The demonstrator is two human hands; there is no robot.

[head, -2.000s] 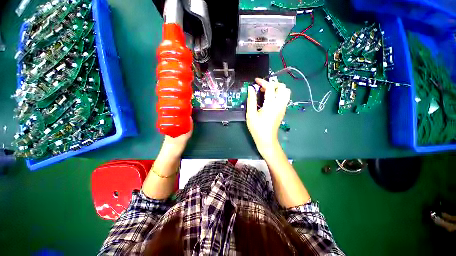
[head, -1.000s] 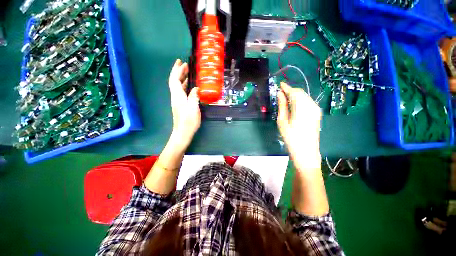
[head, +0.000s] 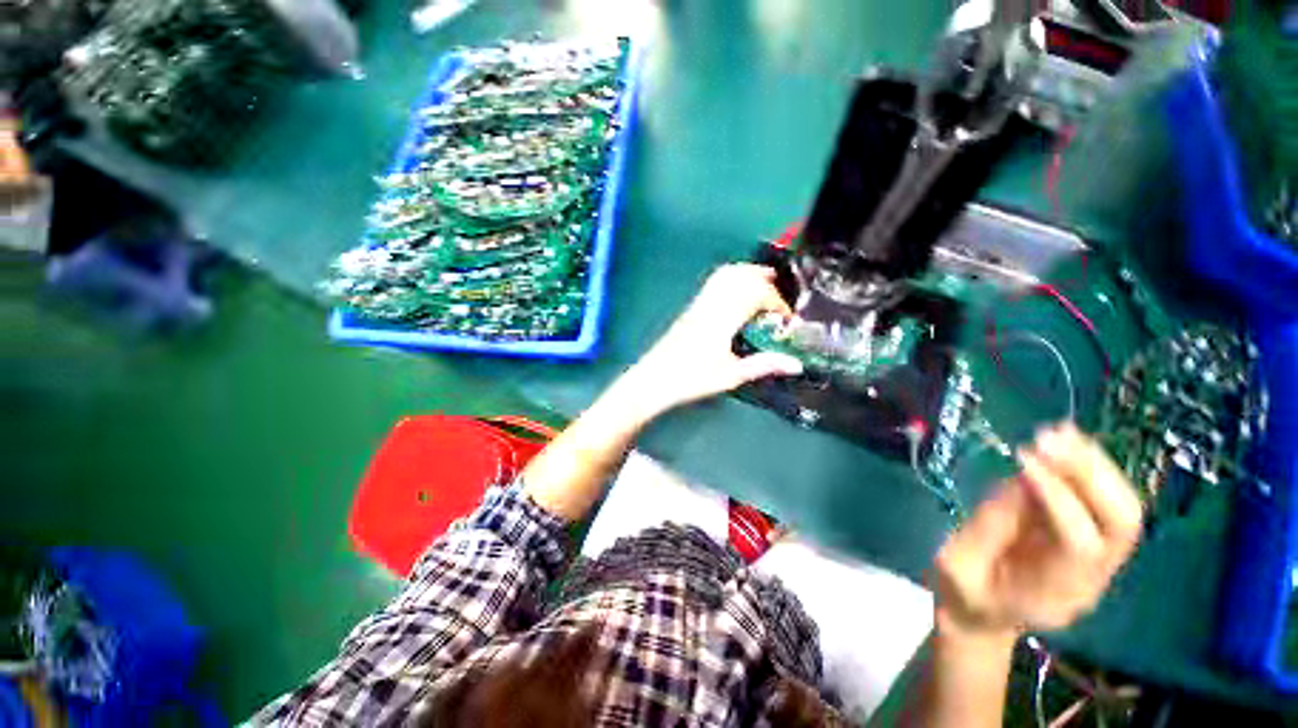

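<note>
The black test fixture (head: 868,405) stands tilted in view right of centre. A green circuit board (head: 883,349) lies in it under the clear pressure plate. My left hand (head: 719,341) is at the fixture's left side, with thumb and fingers around the board's left end. My right hand (head: 1046,533) is blurred, raised at the bench's front edge, fingers curled; whether it holds anything is unclear. Another narrow board (head: 954,420) lies against the fixture's right side, near the right fingertips. The orange-red clamp grip is not clearly visible.
A blue tray (head: 609,235) heaped with boards stands left of the fixture. Loose boards (head: 1189,405) are piled at right, beside a blue bin (head: 1260,569). Thin red and white wires run between fixture and pile. A red stool (head: 427,491) is below the bench.
The view has swung left. The orange-red grip has left its place over the fixture. My left hand has moved onto the board's left end. My right hand has drawn back from the fixture.
</note>
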